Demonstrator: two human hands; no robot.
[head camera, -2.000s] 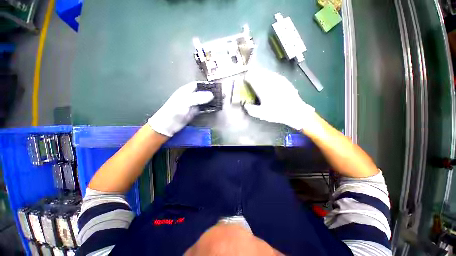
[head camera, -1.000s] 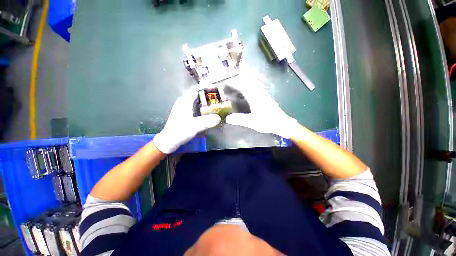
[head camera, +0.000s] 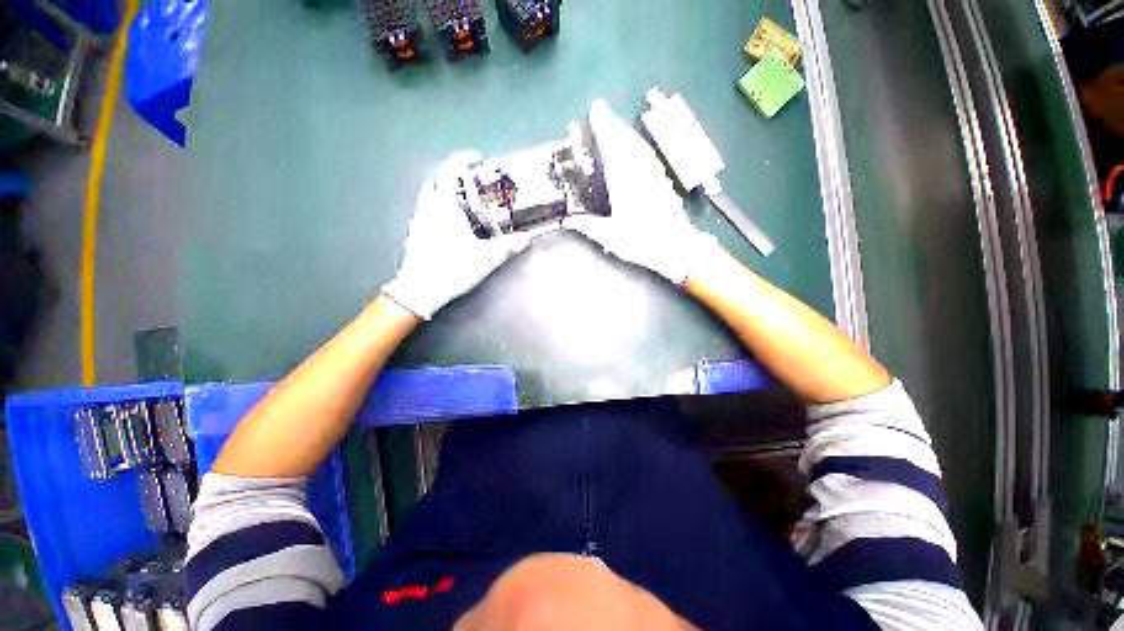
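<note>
The silver-white metal frame (head camera: 537, 185) lies on the green mat, held between my two gloved hands. My left hand (head camera: 446, 247) grips its left end, where a dark part with a copper-orange spot shows. My right hand (head camera: 647, 210) grips its right end, beside a dark block partly hidden by the glove. How far these dark parts sit inside the frame is hard to tell. A flat silver-white cover plate (head camera: 684, 138) lies to the right of my right hand. A flat grey steel bar (head camera: 740, 222) extends from its lower end.
Three black coil blocks (head camera: 456, 25) stand at the far edge. A green block (head camera: 772, 86) and a yellow block (head camera: 773, 42) lie far right, near a metal rail (head camera: 828, 160). A blue tote (head camera: 49, 493) with packed units stands at lower left. A blue edge (head camera: 444, 392) borders the bench front.
My hands have moved forward from the near side of the frame to its two ends. The coil and olive-yellow block they held together are no longer seen in front of the frame. The view has shifted forward.
</note>
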